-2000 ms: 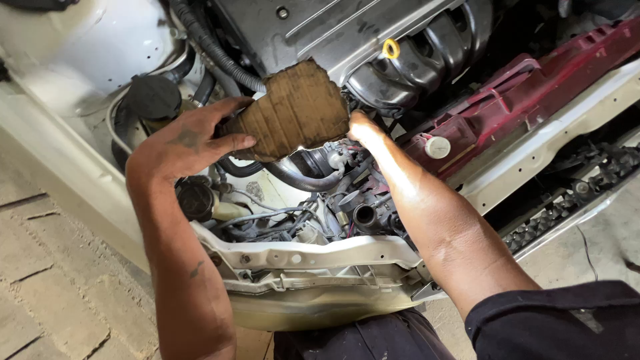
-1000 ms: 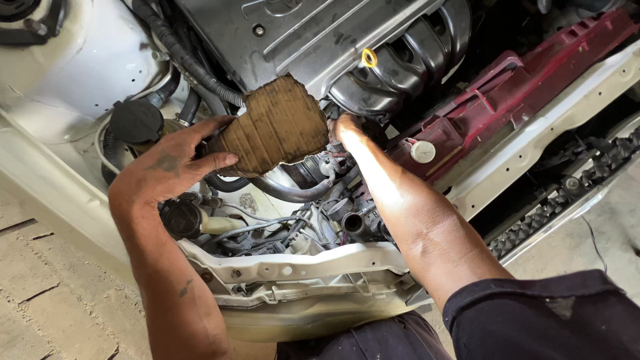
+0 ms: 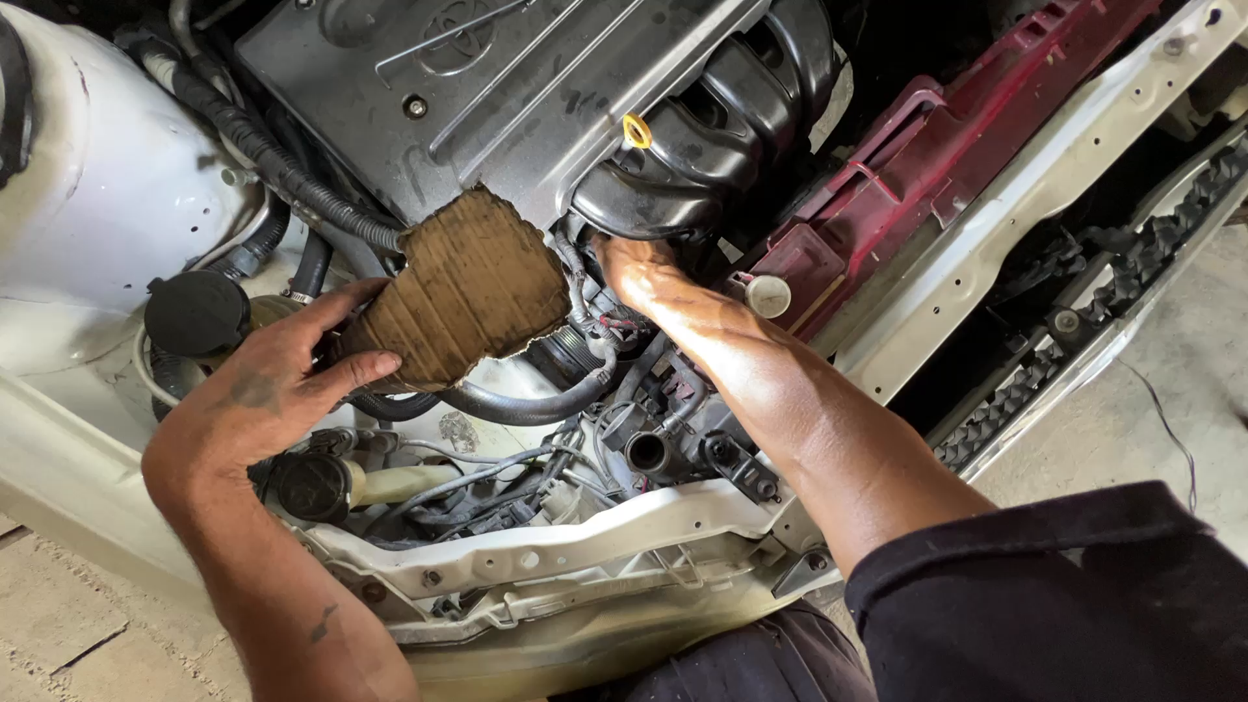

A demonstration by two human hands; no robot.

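My left hand (image 3: 292, 370) grips a torn piece of corrugated cardboard (image 3: 468, 292) by its left end, thumb on top. The cardboard lies over the lower corner of the grey plastic engine cover (image 3: 487, 97) and above black hoses. My right hand (image 3: 629, 263) reaches down under the black intake manifold (image 3: 682, 175); its fingers are hidden, so what they touch cannot be seen. The yellow dipstick loop (image 3: 637, 131) stands just above it. Beside the right wrist runs a wiring loom (image 3: 582, 283).
A red radiator support panel (image 3: 877, 185) with a white cap (image 3: 767, 295) lies to the right of my forearm. Near my body are the white metal front crossmember (image 3: 546, 536), an open pipe end (image 3: 647, 451), and a black reservoir cap (image 3: 310, 487). Another black cap (image 3: 198, 313) is at left.
My right hand has moved from the cardboard's right edge to deeper under the intake manifold, its fingers now out of sight. My left hand still holds the cardboard.
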